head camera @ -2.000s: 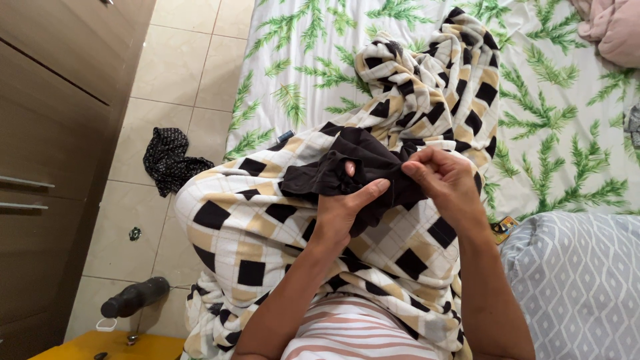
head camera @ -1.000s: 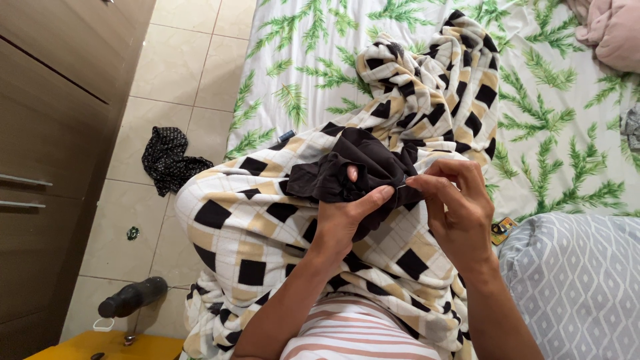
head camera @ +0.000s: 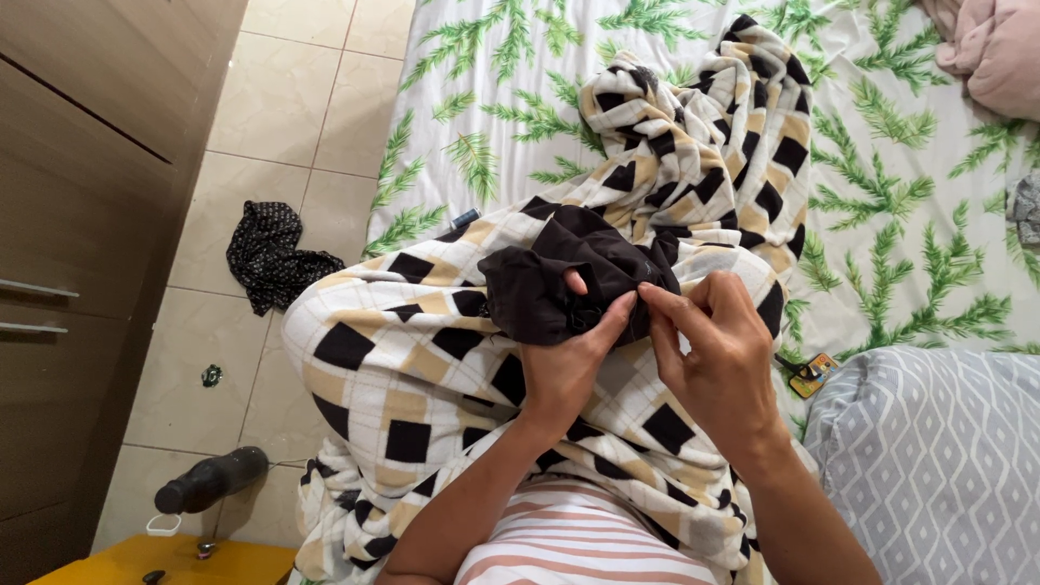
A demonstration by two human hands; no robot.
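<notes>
A piece of dark fabric (head camera: 536,292) lies bunched over the checked blanket (head camera: 422,357) that covers my lap. My left hand (head camera: 573,357) grips the fabric from below, with a fingertip poking through an opening in it. At the fabric's right side, the thumb and index finger of my right hand (head camera: 711,345) are pinched together near my left thumb. Whether they hold a needle or thread is too small to tell. Beyond the fabric, a spool of dark thread (head camera: 465,218) rests at the blanket's edge.
A patterned pillow (head camera: 934,439) is at the right, beside a small yellow card-like item (head camera: 813,375). On the tiled floor lie a black patterned cloth (head camera: 272,252) and a dark bottle (head camera: 213,479). A yellow surface (head camera: 97,565) is at the lower left, below wooden drawers (head camera: 73,244).
My right hand has shifted slightly about the fabric's right side, and its fingers have changed their pose. My left hand keeps its grip on the fabric.
</notes>
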